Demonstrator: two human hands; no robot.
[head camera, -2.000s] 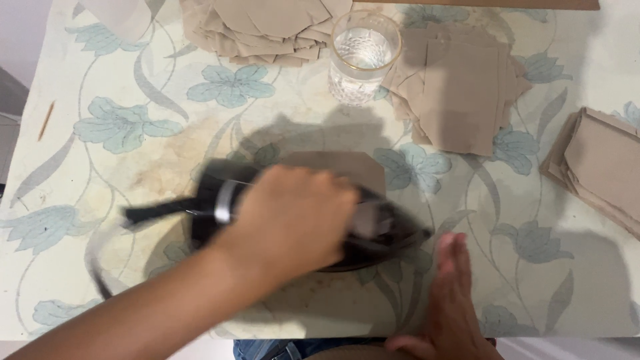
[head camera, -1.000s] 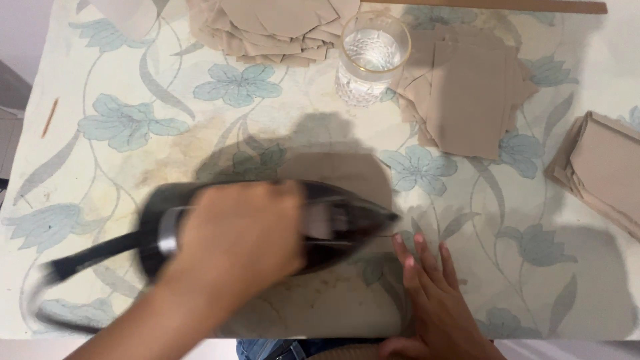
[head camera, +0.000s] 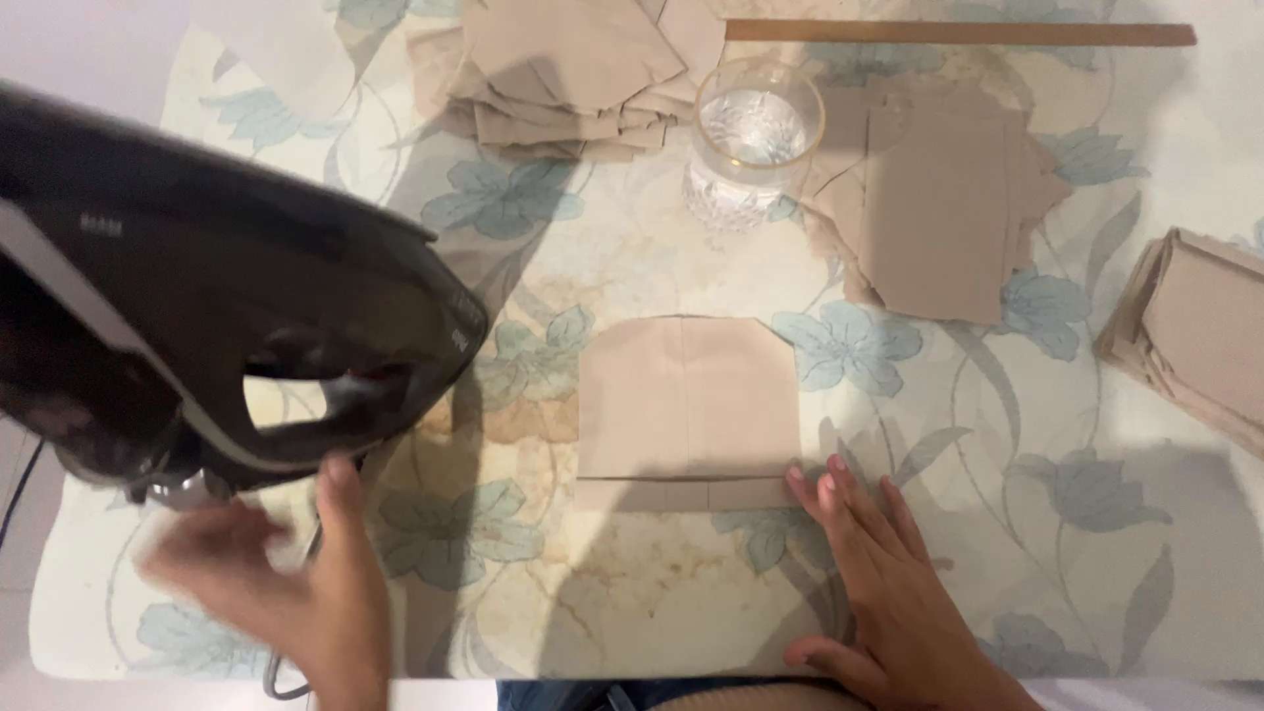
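Note:
A beige fabric piece (head camera: 686, 405) lies flat before me, its two top corners cut at a slant and a narrow strip along its lower edge. My right hand (head camera: 879, 583) rests on the table with spread fingers, its fingertips at the piece's lower right corner. At the left a black clothes iron (head camera: 296, 296) stands tipped up, large in the view. Just below it is my left hand (head camera: 286, 583), blurred, thumb apart from the fingers and not wrapped around the handle. Whether the thumb touches the iron is unclear.
A glass of water (head camera: 752, 148) stands between a heap of beige pieces (head camera: 583, 69) and another stack (head camera: 938, 207). Folded beige pieces (head camera: 1210, 336) lie at the right edge. A flat brown strip (head camera: 958, 33) runs along the back. The floral cloth (head camera: 632, 612) is stained.
The iron, earlier gripped by my left hand and moved over the middle, has gone to the left and is tipped up. My left hand has let go, and the fabric piece shows in full.

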